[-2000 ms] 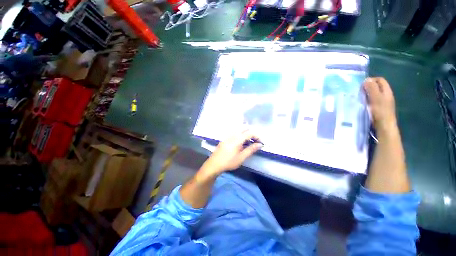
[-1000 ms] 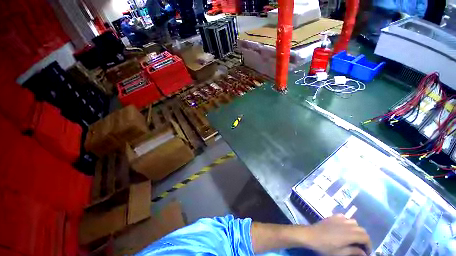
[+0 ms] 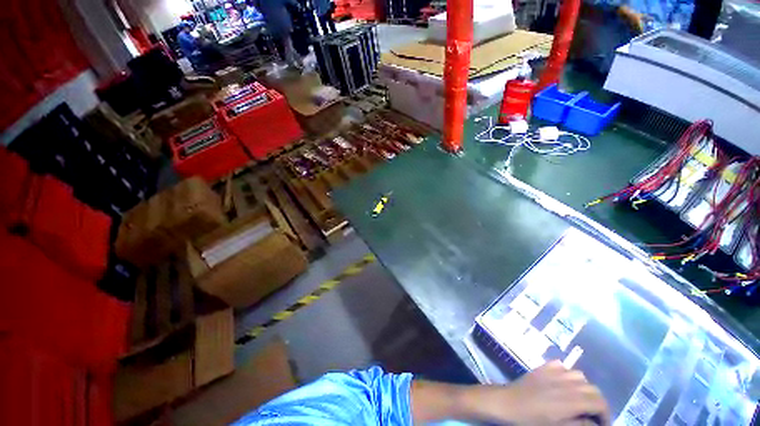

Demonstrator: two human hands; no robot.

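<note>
A large shiny silver panel (image 3: 612, 329), likely a finned housing, lies on the green bench (image 3: 433, 225) at lower right, with bright glare on its face and fins along its near left edge. Its right and lower parts are cut off by the picture's edge. My left hand (image 3: 554, 395) is at the panel's near side, slightly blurred, with the back of the hand up and fingers curled. Its fingertips are hidden, so I cannot tell whether it grips anything. A small pale strip shows beside the knuckles. My right hand is not in view.
Wired modules (image 3: 700, 179) with red and black leads lie at right, beyond a pale strip. A white cable (image 3: 554, 143), blue bins (image 3: 575, 108), a red bottle (image 3: 517, 100) and a red post (image 3: 456, 79) stand behind. A yellow-black tool (image 3: 382, 203) lies at the bench's left. Cartons (image 3: 250, 266) are on the floor.
The view has swung left toward the floor and cartons, and my right hand has left the picture. My left hand stays at the panel's near side.
</note>
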